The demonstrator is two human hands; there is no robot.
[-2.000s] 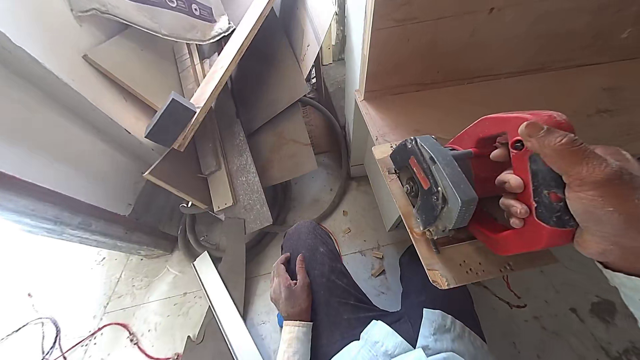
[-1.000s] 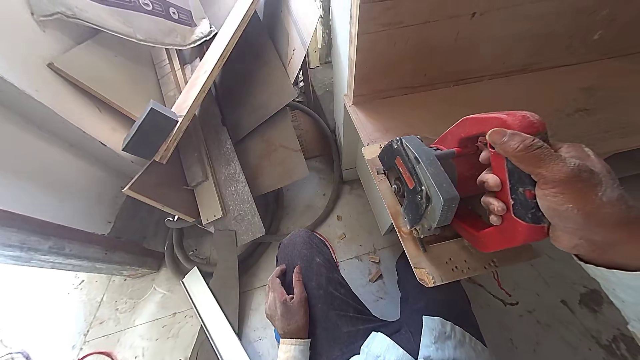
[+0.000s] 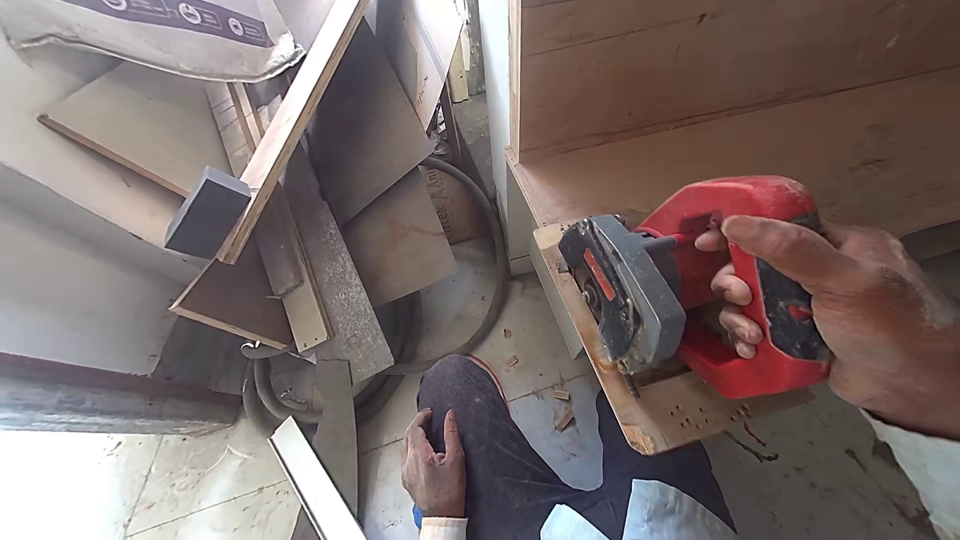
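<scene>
A red and grey handheld circular saw (image 3: 645, 300) rests with its wooden base board (image 3: 675, 409) at the near corner of a wooden cabinet. My right hand (image 3: 862, 300) is wrapped around its red and black rear handle, the thumb over the top and the fingers through the grip opening. Part of the round blade shows behind the guard on the saw's left side. Several small holes dot the board near its front edge. My left hand (image 3: 436, 466) lies on my knee, thumb apart from the fingers, holding nothing.
Wood panels and strips (image 3: 382, 127) lean in a pile at the left, with a grey block (image 3: 208, 213) against one strip. A thick grey hose (image 3: 499, 262) curls on the floor among wood chips (image 3: 562, 418). A printed sack (image 3: 165, 37) lies above. The cabinet (image 3: 720, 142) spans the upper right.
</scene>
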